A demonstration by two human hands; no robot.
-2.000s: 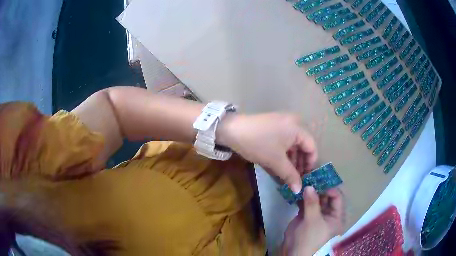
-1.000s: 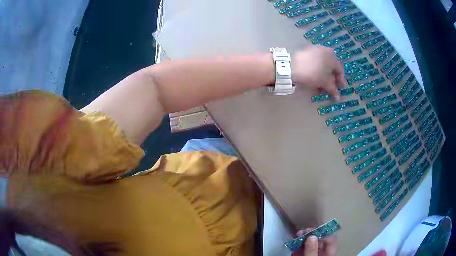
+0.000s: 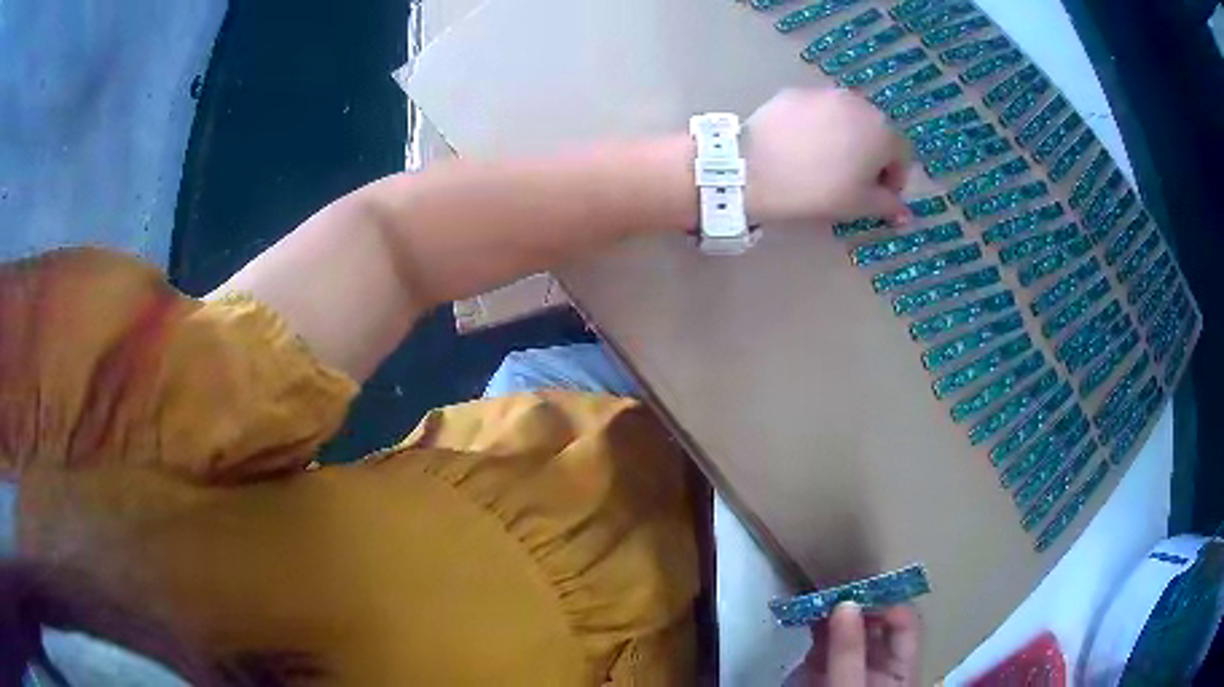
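Note:
My left hand (image 3: 826, 159), with a white watch at its wrist, is over the rows of narrow green circuit boards. Its fingers are curled and the fingertips touch a single circuit board (image 3: 859, 227) on the cardboard sheet (image 3: 752, 362). Whether they grip it is hidden. My right hand (image 3: 870, 647), cut off by the bottom edge, holds a narrow green board piece (image 3: 873, 591) between thumb and fingers near the cardboard's near edge.
Rows of circuit boards (image 3: 987, 383) cover the cardboard's far side. A round white tub (image 3: 1121, 617) with green pieces stands at the lower right. Red bubbled plastic (image 3: 1027, 667) lies beside it. Cardboard layers (image 3: 503, 306) show under my left forearm.
My left hand has left the board piece and moved up to the rows, where one more strip lies under its fingers. The piece in my right hand is narrower and lower in view.

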